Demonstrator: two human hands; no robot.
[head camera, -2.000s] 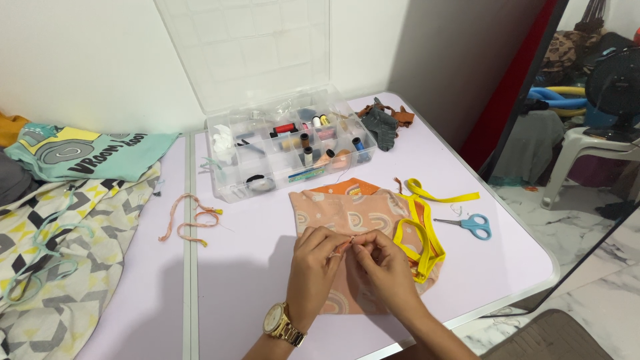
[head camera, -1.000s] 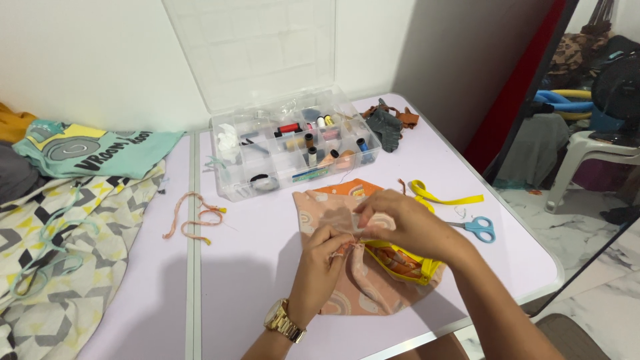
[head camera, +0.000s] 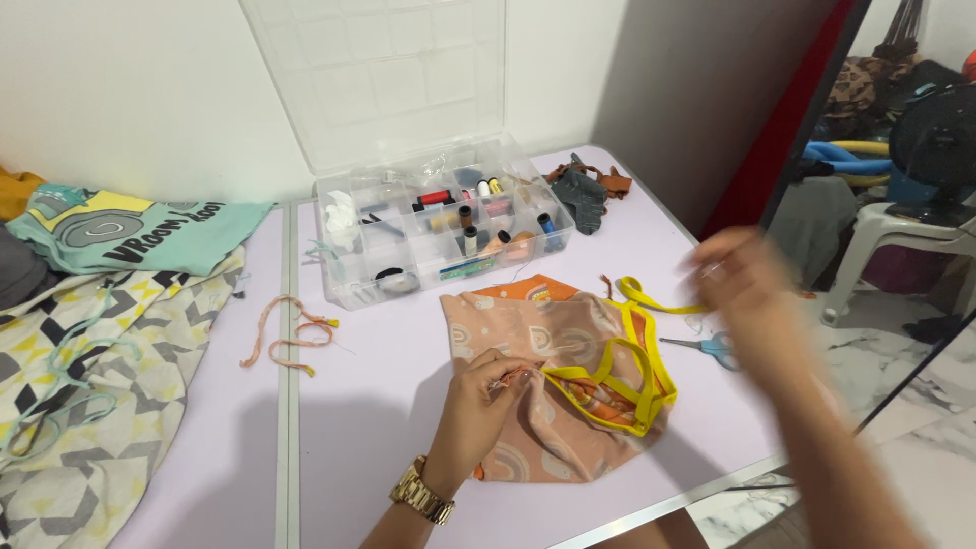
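Observation:
Pinched between the fingers of my left hand (head camera: 488, 404) is the edge of a pink rainbow-print fabric piece (head camera: 564, 450), beside its yellow binding (head camera: 656, 381). The fabric lies on the table with an orange layer showing at its top and inside the bound opening. My right hand (head camera: 724, 278) is raised to the right, blurred by motion, near the loose end of the yellow strip; its fingers look bent together, and whether a needle or thread is in them cannot be made out. Light-blue scissors (head camera: 713, 347) lie below that hand.
Behind the fabric stands an open clear plastic organizer (head camera: 450, 271) with thread spools. Pinkish cords (head camera: 301, 343) lie left, beside the table's metal seam (head camera: 287, 427). Patterned cloth (head camera: 99, 389) and a teal printed garment (head camera: 152, 236) cover the left side. Dark scraps (head camera: 579, 198) lie behind right.
My right hand has moved from beside my left hand at the fabric, out and to the right. My left hand has stayed at the fabric's edge.

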